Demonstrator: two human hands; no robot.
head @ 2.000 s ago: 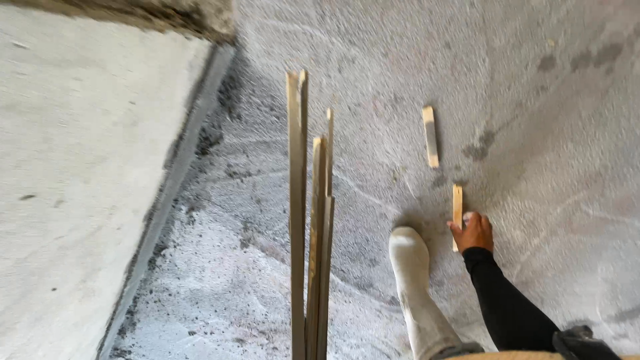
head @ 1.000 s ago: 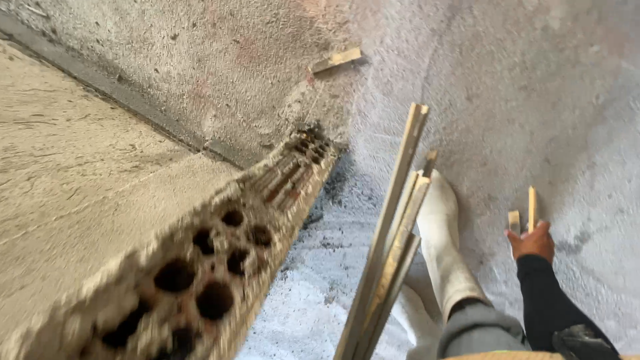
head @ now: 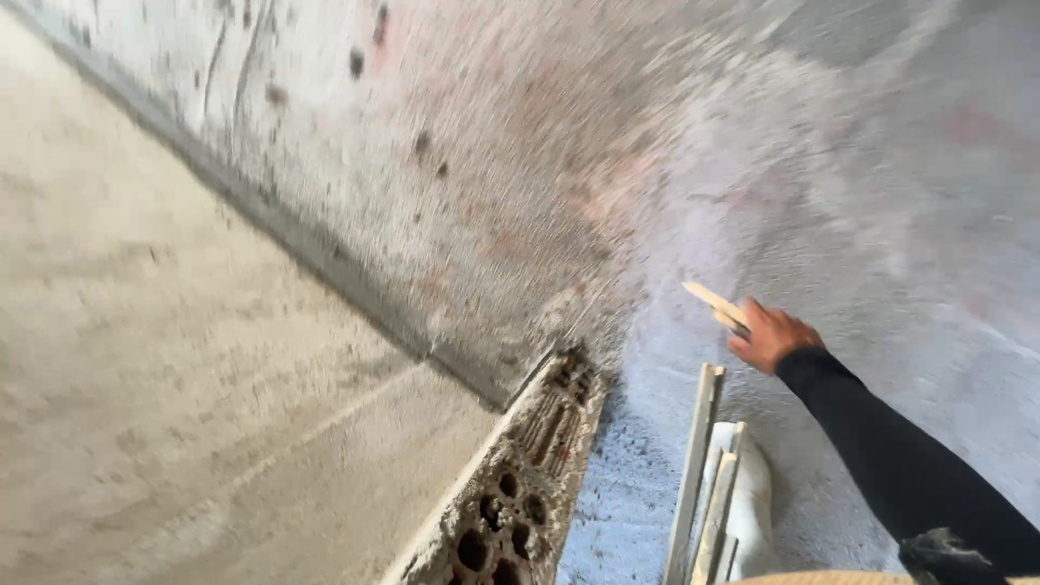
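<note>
My right hand, in a black sleeve, is closed around short wooden pieces whose ends stick out to the left of the fingers. It is above the rough concrete floor. Below and left of it, several long wooden strips stand up from the bottom edge of the view, beside a pale boot. My left hand is out of view, so what it holds cannot be seen.
A broken wall edge with exposed hollow bricks rises at the bottom centre. To its left is a plastered beige wall, with a grey band along its base. The concrete floor is stained.
Two seconds ago my right hand was at one wooden piece on the floor, with another lying near it; now it holds pieces off to the left. The view has swung toward the wall.
</note>
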